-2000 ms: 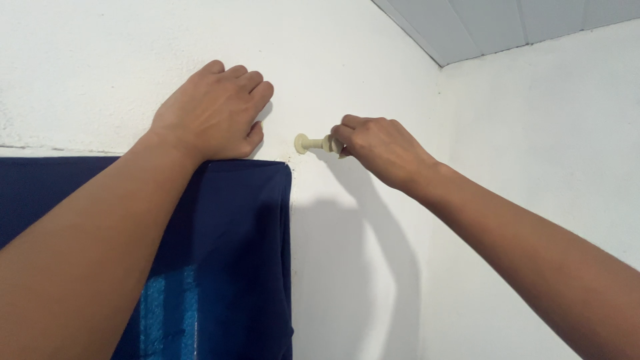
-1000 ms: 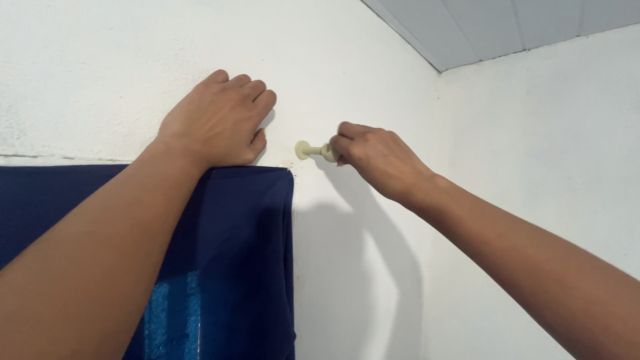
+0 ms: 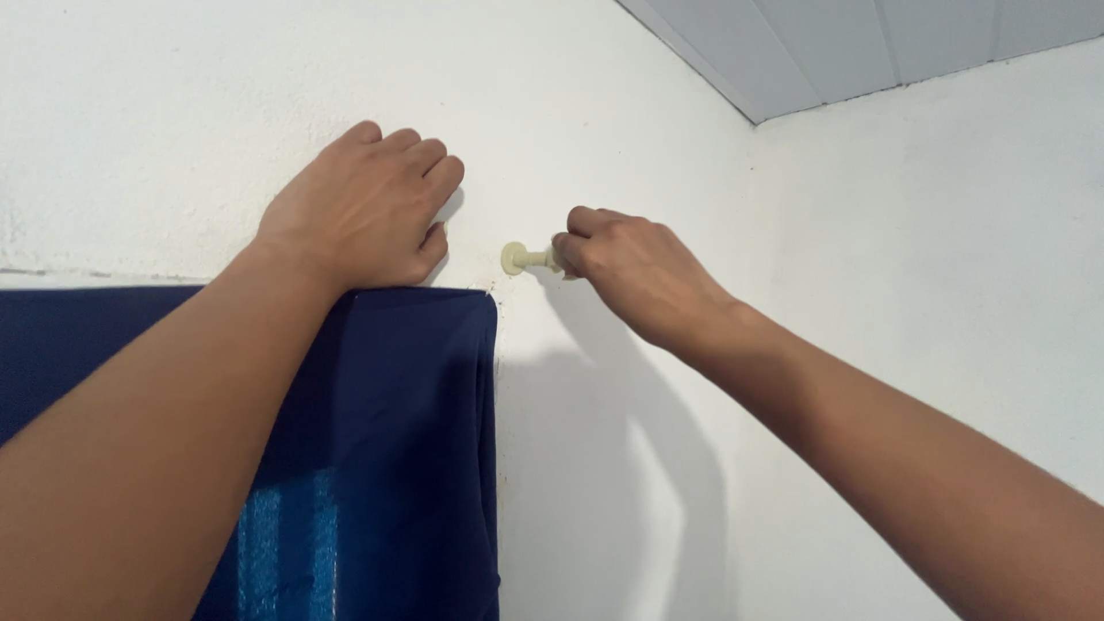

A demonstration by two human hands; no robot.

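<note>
A cream-coloured wall bracket [image 3: 515, 259], which looks like a curtain rod holder, stands out from the white wall on a round base. The fingers of my right hand [image 3: 638, 267] are closed around its outer end and hide most of that end. My left hand [image 3: 371, 207] rests against the wall to the left of the bracket, its fingers curled and its thumb bent down; whether anything is under the fingers cannot be seen. Just below it hangs a dark blue cloth [image 3: 414, 388], its upper right corner a little below the bracket's base.
Grey ceiling panels [image 3: 828, 52] meet the white walls at the upper right. A second white wall [image 3: 931, 233] forms a corner to the right of the bracket. Bright blue light shows through the lower part of the cloth. Shadows of the arms fall on the wall.
</note>
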